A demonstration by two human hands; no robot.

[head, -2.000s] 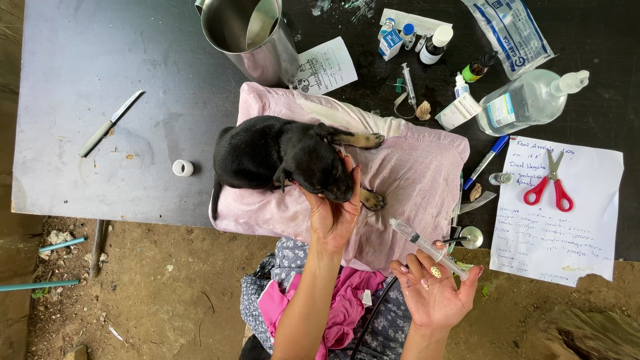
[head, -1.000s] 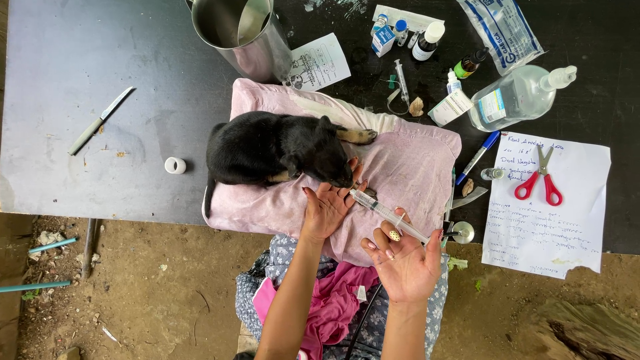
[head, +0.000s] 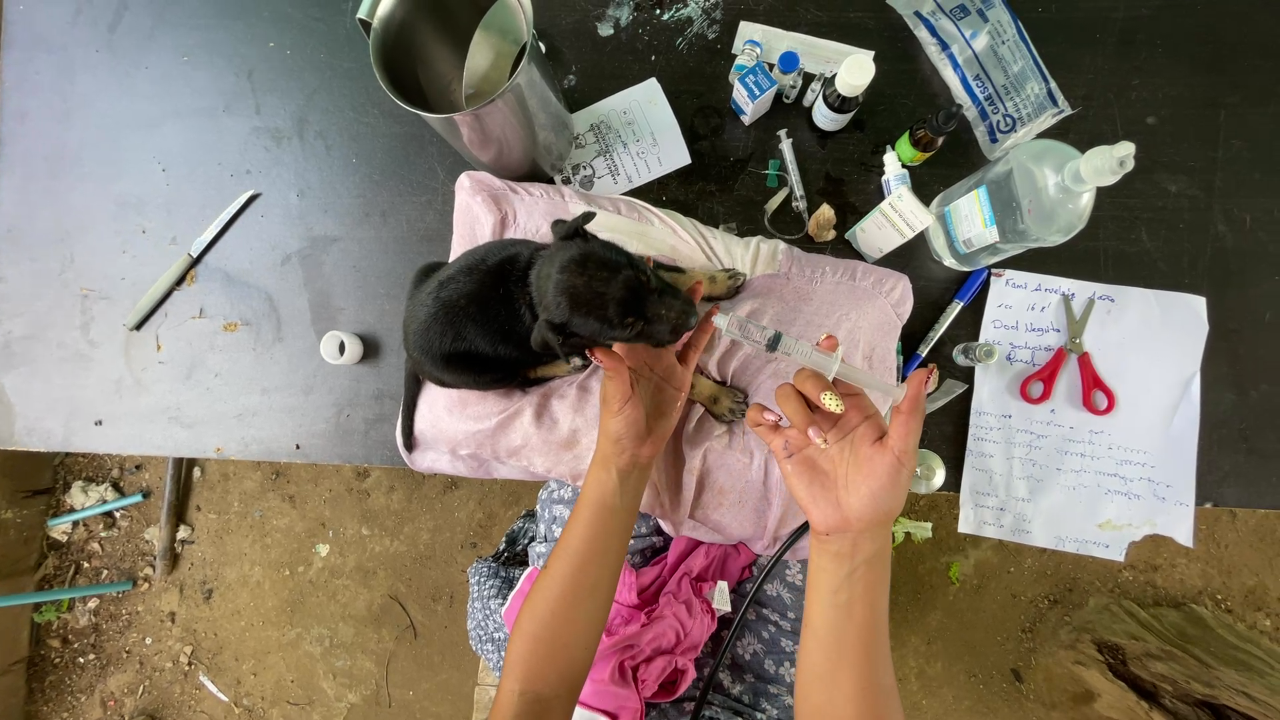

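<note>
A black puppy with tan paws [head: 490, 310] lies on a pink cloth-covered cushion [head: 800, 430]. Its head rests over my left hand [head: 645, 400], whose fingers cup it under the muzzle and chin. My right hand [head: 845, 440] holds a clear plastic syringe [head: 795, 350] between fingers and thumb, with the thumb at the plunger end. The syringe's tip points left, close by the puppy's muzzle and my left fingertips; whether it touches the mouth cannot be told.
Behind the cushion stand a metal jug [head: 510, 120], a dark bottle with a white cap [head: 843, 95] and a clear pump bottle [head: 1030, 205]. Red-handled scissors [head: 1070, 365] lie on a written sheet [head: 1080, 460] at right. A knife [head: 190, 262] and a white cap [head: 341, 347] are at left.
My left hand was low in front of the muzzle a second ago and now cups the puppy's head. The syringe tip stays close to the muzzle.
</note>
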